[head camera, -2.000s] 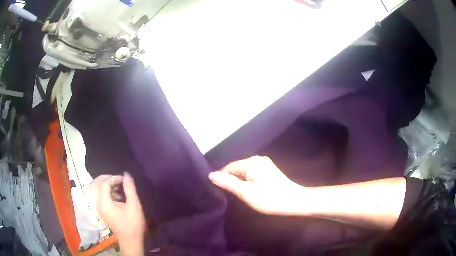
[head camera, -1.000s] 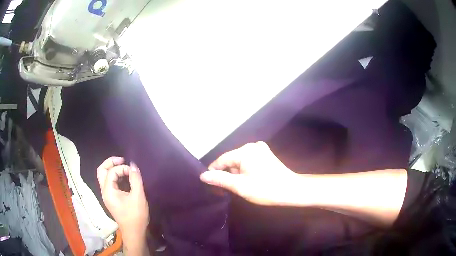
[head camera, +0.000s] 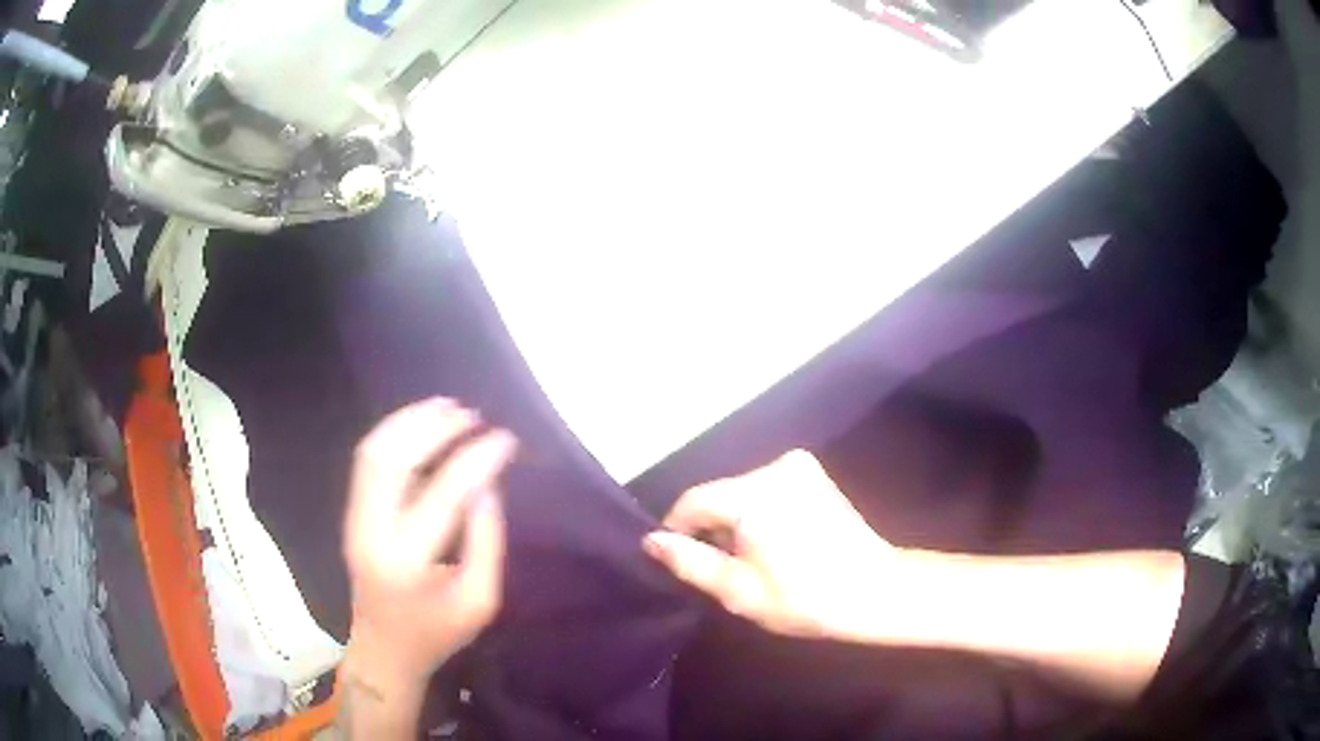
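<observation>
A dark purple fabric panel (head camera: 449, 348) runs from the needle area (head camera: 420, 188) of the cream-white sewing machine (head camera: 275, 87) down over the table's front edge. My right hand (head camera: 767, 550) pinches the panel's right edge just below the table corner. My left hand (head camera: 434, 536) is over the panel to the left, fingers curved and apart; no held thing shows in it. The white tabletop (head camera: 695, 232) is overexposed, so its details are lost.
An orange basket rim (head camera: 171, 550) with white, dark-edged fabric (head camera: 239, 507) lies at the left. Slim dark-red and black snips or tweezers (head camera: 919, 26) lie at the top. More purple cloth (head camera: 927, 420) hangs before the table. Pale plastic (head camera: 1252, 434) shows at right.
My left hand has moved right and up over the panel, its fingers less curled. My right hand keeps its pinch at the edge. The camera view has shifted slightly.
</observation>
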